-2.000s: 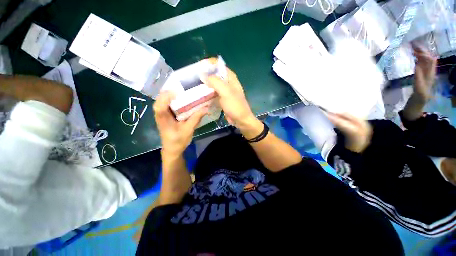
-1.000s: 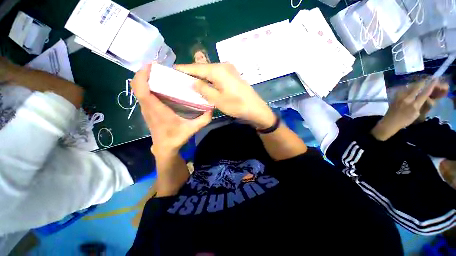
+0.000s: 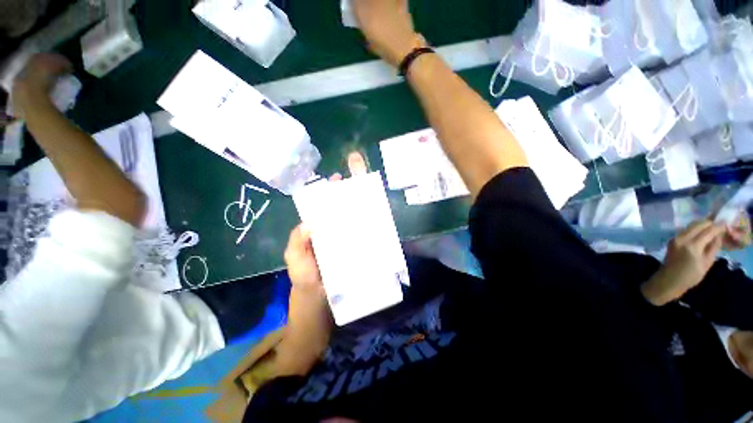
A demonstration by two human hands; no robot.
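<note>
My left hand [image 3: 303, 258] holds a white flat carton [image 3: 353, 248] upright in front of my body, at the bench's near edge. Fingertips show above its top edge; most of the hand is hidden behind it. My right hand [image 3: 381, 23] is stretched to the far side, cut by the top edge. A small white piece [image 3: 348, 13] shows at its fingers; whether it is gripped I cannot tell. Flat white cartons [image 3: 421, 165] lie on the bench, partly behind my right forearm.
Long white boxes [image 3: 235, 120] lie at centre left, another white box [image 3: 248, 29] beyond. White sticks and a ring [image 3: 241, 215] lie nearer. White boxes with cable loops [image 3: 615, 111] crowd the right. A person's arm [image 3: 91, 157] reaches in at left; another person's hands [image 3: 698, 248] are at right.
The small box with the pinkish-red edge has left the space between my hands. My right arm has stretched to the far side. My left hand now holds a flat carton.
</note>
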